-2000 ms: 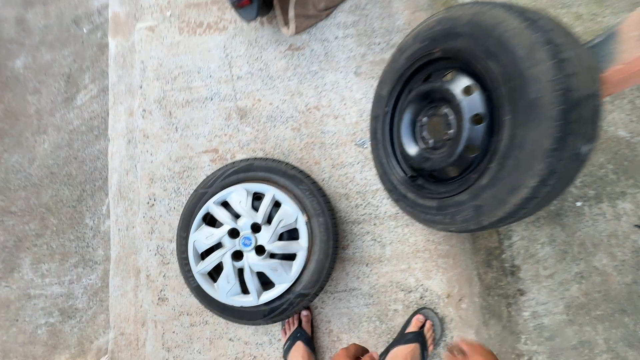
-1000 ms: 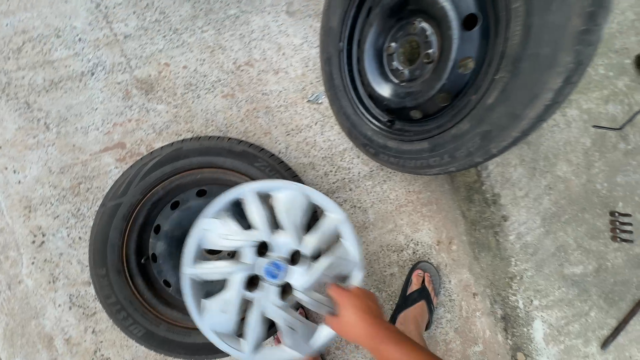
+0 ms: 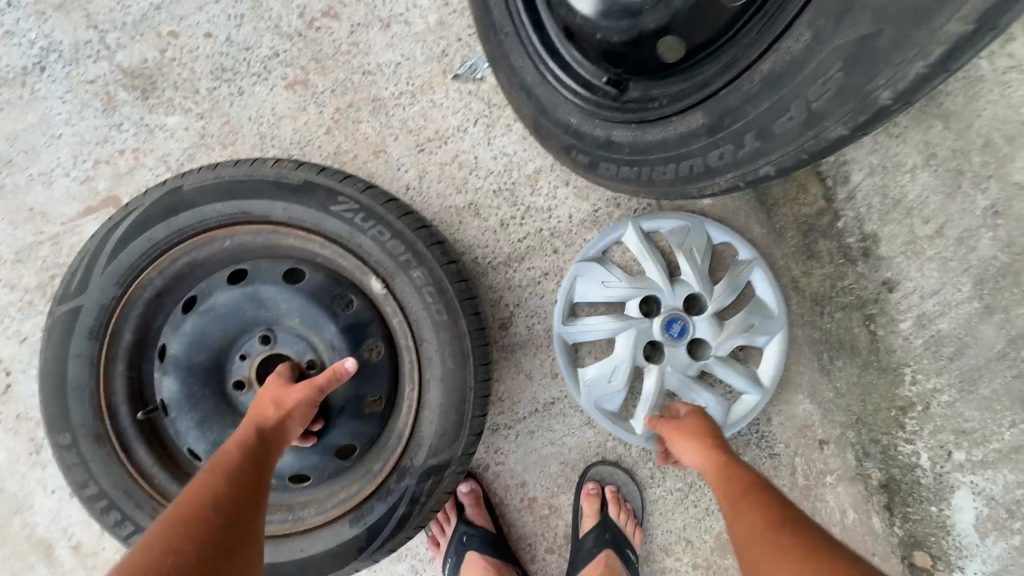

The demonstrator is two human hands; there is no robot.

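Note:
A car wheel with a black steel rim and tyre (image 3: 216, 304) lies flat on the concrete at the left, its rim edge rusty. My left hand (image 3: 292, 400) is over the wheel's hub, thumb spread; some fingertips are hidden at the centre hole, so its contact is unclear. At the right, my right hand (image 3: 684, 432) grips the lower edge of a silver plastic hubcap (image 3: 600, 312) with a blue Fiat centre badge. The hubcap is face up, close to or on the ground, apart from the wheel.
A second wheel with a black steel rim (image 3: 680, 152) is at the top right, cut off by the frame. A small scrap of foil (image 3: 470, 67) lies beside it. My feet in black flip-flops (image 3: 612, 516) are at the bottom edge. A seam runs through the concrete at the right.
The hubcap, on the left wheel two seconds ago and held partly over it one second ago, is now to its right. My left hand has come over the uncovered rim. The view has moved closer.

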